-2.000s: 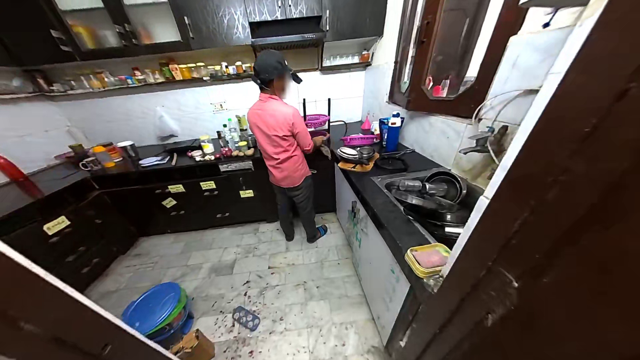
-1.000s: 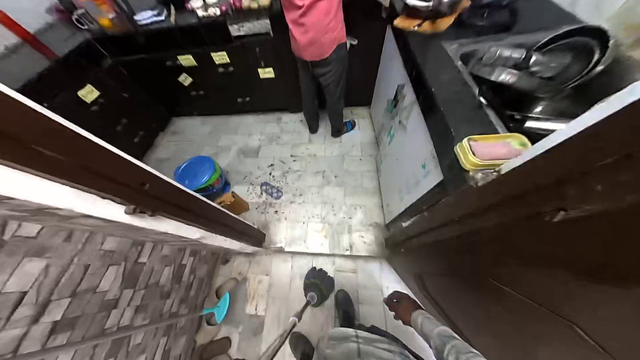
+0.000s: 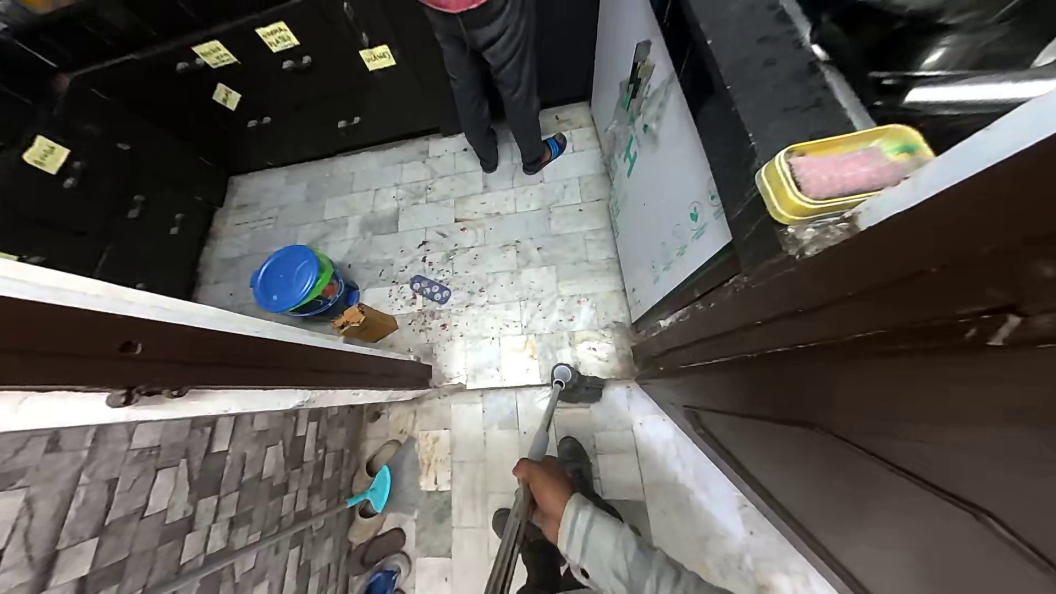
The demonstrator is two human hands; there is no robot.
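Note:
My right hand [image 3: 546, 493], in a grey sleeve, is closed around the grey handle [image 3: 513, 528] of a mop. The dark mop head [image 3: 584, 388] lies on the floor at the doorway, ahead of my dark shoes [image 3: 575, 458]. My left hand is out of view. Beyond the doorway, small dark and reddish scraps [image 3: 445, 256] are scattered over the pale floor tiles [image 3: 511, 247]. Among them lies a flat blue-grey piece with pale round spots [image 3: 431, 289].
A blue-lidded bucket [image 3: 287, 279] and a cardboard box [image 3: 365, 322] stand left inside. Another person [image 3: 499, 74] stands by dark cabinets [image 3: 313, 91]. A yellow tray [image 3: 788, 206] sits on the right counter. Footwear [image 3: 384, 546] and a turquoise-headed long-handled tool [image 3: 379, 489] are at left.
My right hand, holding nothing a second ago, has moved left and taken hold of the mop handle. The mop head has moved forward to the doorway. The view has tilted down since two seconds ago.

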